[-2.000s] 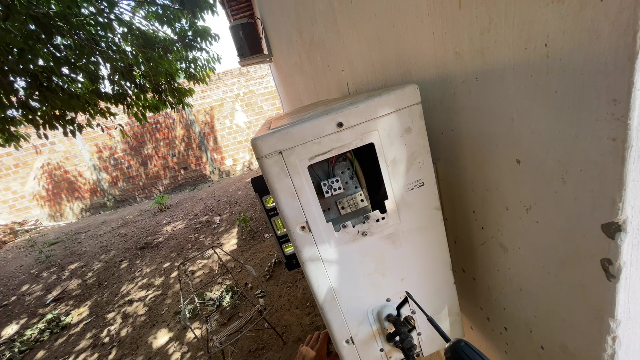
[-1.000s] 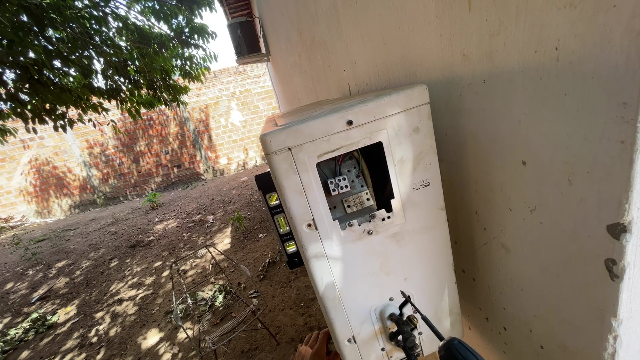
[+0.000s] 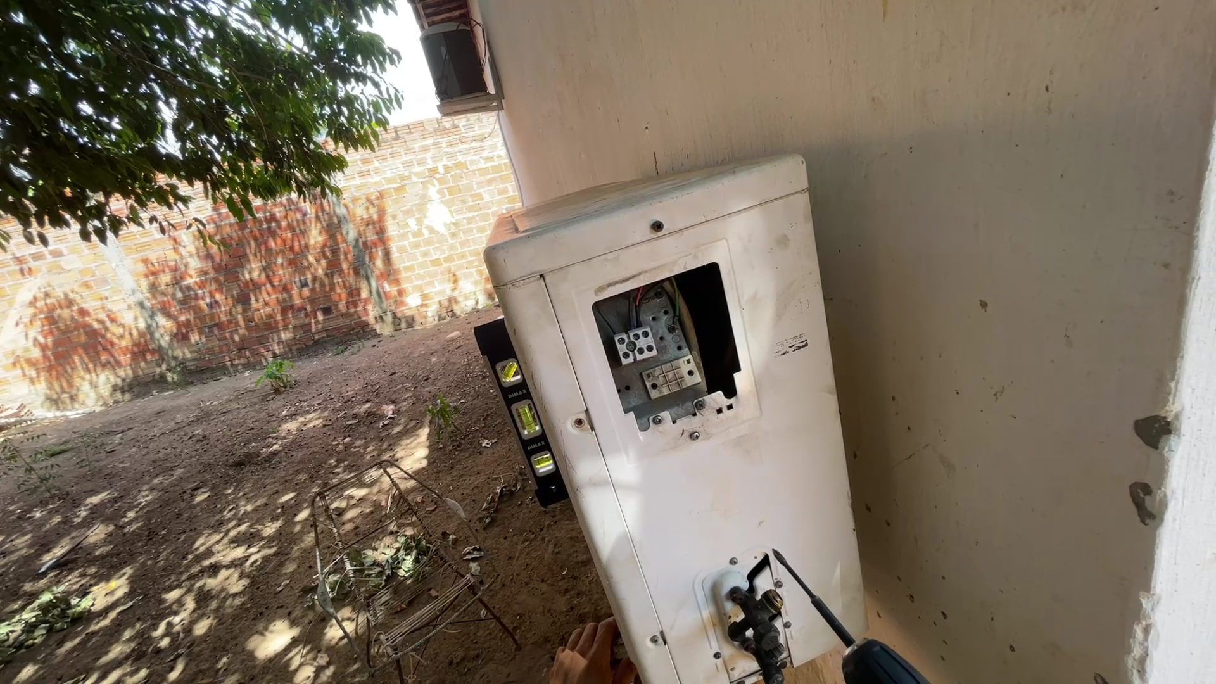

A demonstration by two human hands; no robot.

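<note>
A white air conditioner outdoor unit (image 3: 750, 494) stands tilted in the view beside the wall; an opening in its side panel shows terminal blocks (image 3: 672, 377) and wires. Low on that panel are dark service valves (image 3: 755, 617). My left hand (image 3: 587, 655) is at the bottom edge, by the unit's lower left side; what its fingers hold is hidden. From the lower right a screwdriver (image 3: 825, 608) with a dark handle reaches in, its tip near the upper edge of the valve plate. The hand on it is out of frame. A black spirit level (image 3: 525, 418) rests against the unit's left side.
A plastered wall (image 3: 988, 285) runs close along the right. On the dirt ground at left stands a rusty wire frame (image 3: 399, 570). Farther back are a brick wall (image 3: 266, 275) and leafy branches (image 3: 180, 104). A dark box (image 3: 456, 62) is mounted on the wall at the top.
</note>
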